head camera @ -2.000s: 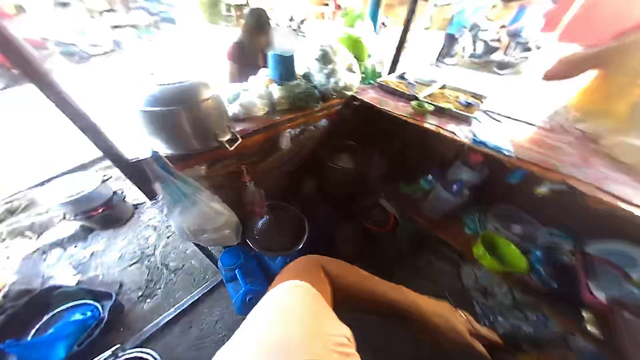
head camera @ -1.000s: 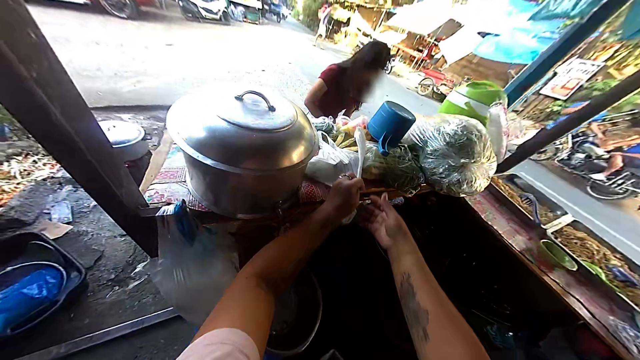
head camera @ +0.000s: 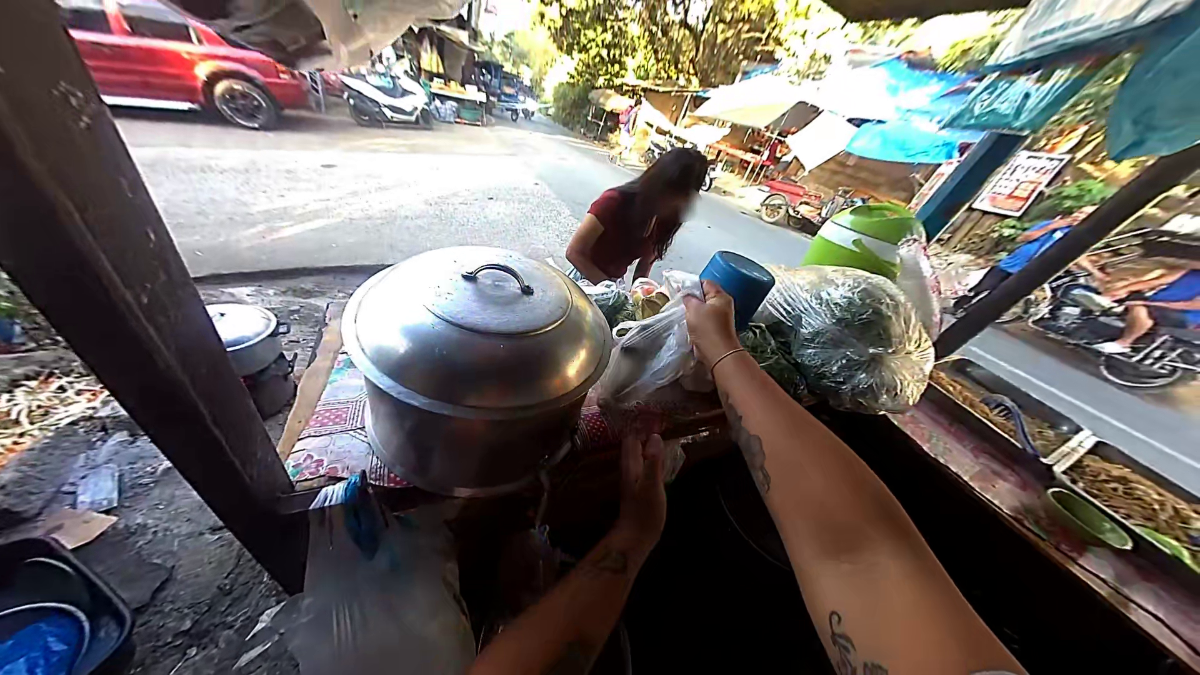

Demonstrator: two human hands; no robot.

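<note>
My right hand (head camera: 712, 323) is closed on the gathered top of a white plastic bag (head camera: 652, 347), close beside a blue plastic cup (head camera: 738, 281). Lower down, at the counter's inner edge, my left hand (head camera: 643, 487) is upright with its fingers extended; whether anything thin lies against them I cannot tell. A large lidded aluminium pot (head camera: 473, 366) stands left of the bag on a patterned tablecloth (head camera: 342, 422). To the right of the cup lies a clear plastic bag of leafy greens (head camera: 839, 337), with a green and white container (head camera: 862, 239) behind it.
A dark post (head camera: 141, 309) rises at the left. A person in a red shirt (head camera: 623, 225) bends beyond the counter. On the right ledge are food trays (head camera: 1125, 487) and a green bowl (head camera: 1087, 518). A clouded plastic bag (head camera: 375, 591) hangs below the pot. A smaller pot (head camera: 246, 337) stands outside.
The view has swung up and left from the dark area under the counter. Since one second ago, my right hand has moved up to the white bag beside the cup, and my left hand has dropped lower.
</note>
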